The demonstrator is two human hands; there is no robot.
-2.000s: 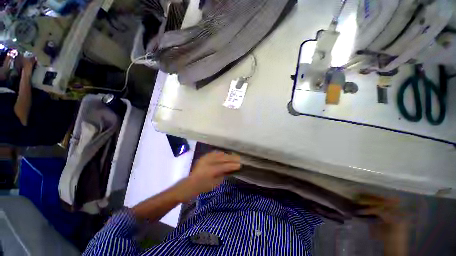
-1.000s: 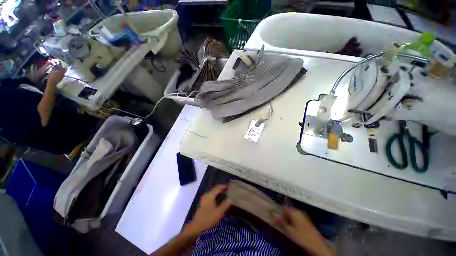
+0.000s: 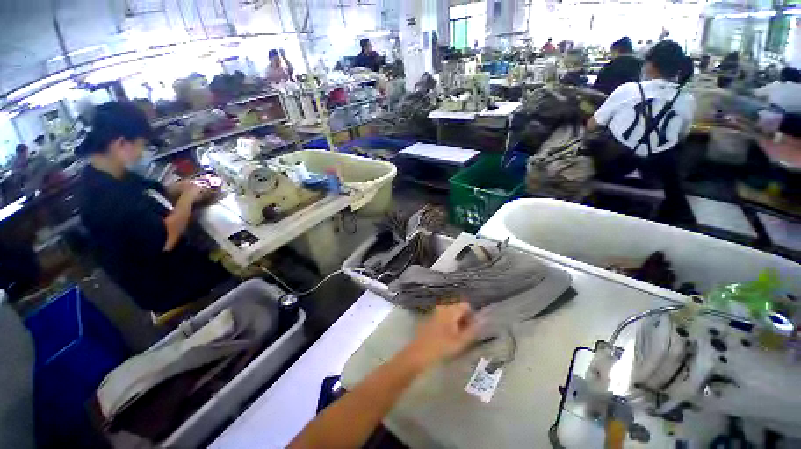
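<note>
A fanned stack of grey-taupe cut strips (image 3: 523, 282) lies on the white machine table (image 3: 549, 359). My left hand (image 3: 450, 331) is at the stack's near edge, bare and blurred, with its fingers curled. Whether it grips a strip cannot be told. My right hand is out of the picture. A white ticket (image 3: 483, 380) on a string lies just right of my left hand. The sewing machine (image 3: 676, 359) stands at the right, with a yellow-tan piece (image 3: 616, 433) near its needle area, cut by the lower edge.
A long white trough (image 3: 562, 219) runs behind the table. Grey bins of cloth (image 3: 290, 338) and a blue bin (image 3: 70, 329) are at the left. A person in dark clothes (image 3: 127, 219) sits at another machine. Other people are farther back.
The view has swung up to the room. My left hand has moved from the cloth at my lap to the strip stack. My right hand and the lap cloth have left the picture.
</note>
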